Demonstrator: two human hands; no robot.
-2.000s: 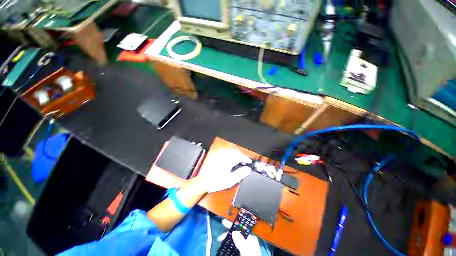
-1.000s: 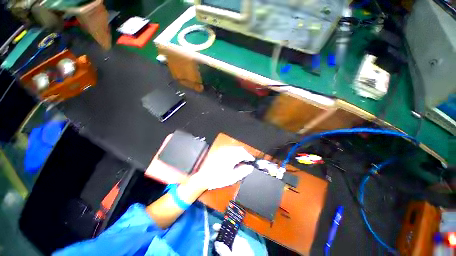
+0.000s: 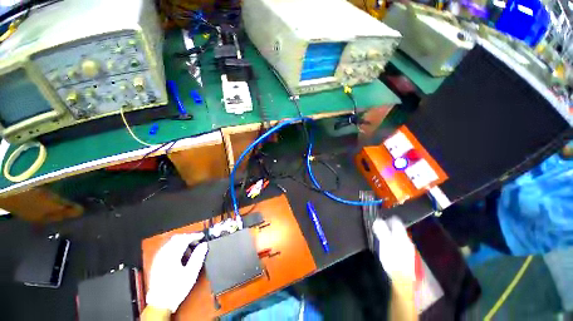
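Observation:
A flat black set-top box (image 3: 233, 262) lies on the orange mat (image 3: 292, 241). Its rear edge meets the whitish test connector fixture (image 3: 224, 227), where the blue coaxial cable (image 3: 235, 202) comes down. My gloved left hand (image 3: 174, 271) is at the box's left side, its fingertips by the rear left corner; whether they grip anything is unclear. My gloved right hand (image 3: 393, 246) is blurred at the bench's front edge, right of the mat, beside a grey, striped long thing (image 3: 368, 216). I cannot tell whether it holds anything. The remote control is not clearly visible.
A blue marker pen (image 3: 318, 226) lies right of the mat. An orange power box (image 3: 402, 166) stands beyond my right hand. More black boxes (image 3: 107, 296) lie at left. Oscilloscopes (image 3: 327, 53) stand on the green shelf (image 3: 207, 119). Another person's blue sleeve (image 3: 537, 200) is at right.
The view has swung right. My right hand has moved from in front of the box, where it held the remote, to the bench's right side. My left hand remains beside the box.

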